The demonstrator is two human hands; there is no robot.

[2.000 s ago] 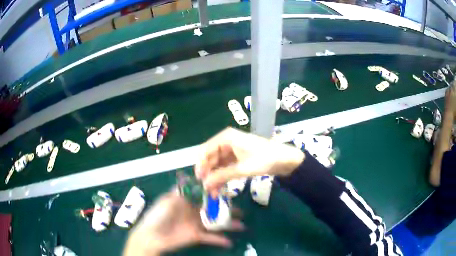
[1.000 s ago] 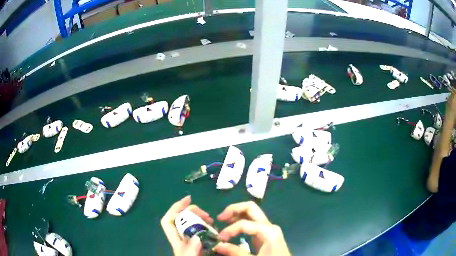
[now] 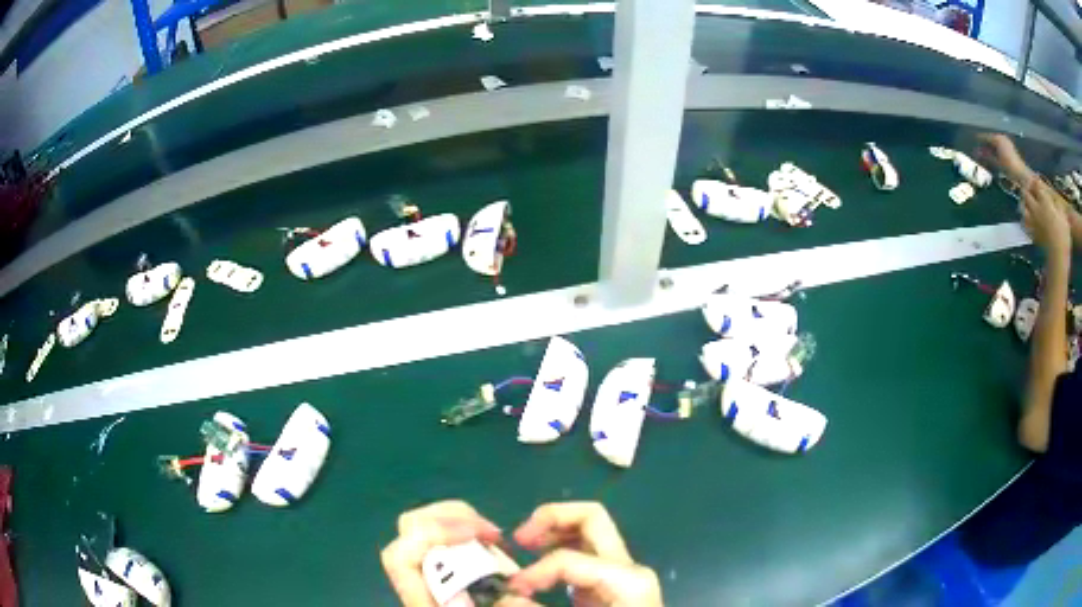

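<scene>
My left hand (image 3: 437,534) holds a white housing (image 3: 460,570) with small dark marks at the bottom centre. My right hand (image 3: 581,557) touches its right side, with fingertips at a dark part (image 3: 489,588) on the housing's lower end. The fingers hide much of the housing, and the frame's bottom edge cuts off both hands. Just beyond, two white shells with blue marks (image 3: 554,391) lie on the green near strip. A circuit board (image 3: 471,406) is wired to the left one.
More wired shells (image 3: 293,455) lie at left and in a pile (image 3: 771,415) at right. A pale rail (image 3: 356,333) with an upright post (image 3: 647,154) divides the strip from the belt, which carries shells and flat strips (image 3: 177,310). Another person's arms (image 3: 1049,320) reach in at far right.
Both hands stay together at the bottom; the housing is turned and its blue part no longer shows. Belt parts have shifted right. The other person's hands now reach over the belt.
</scene>
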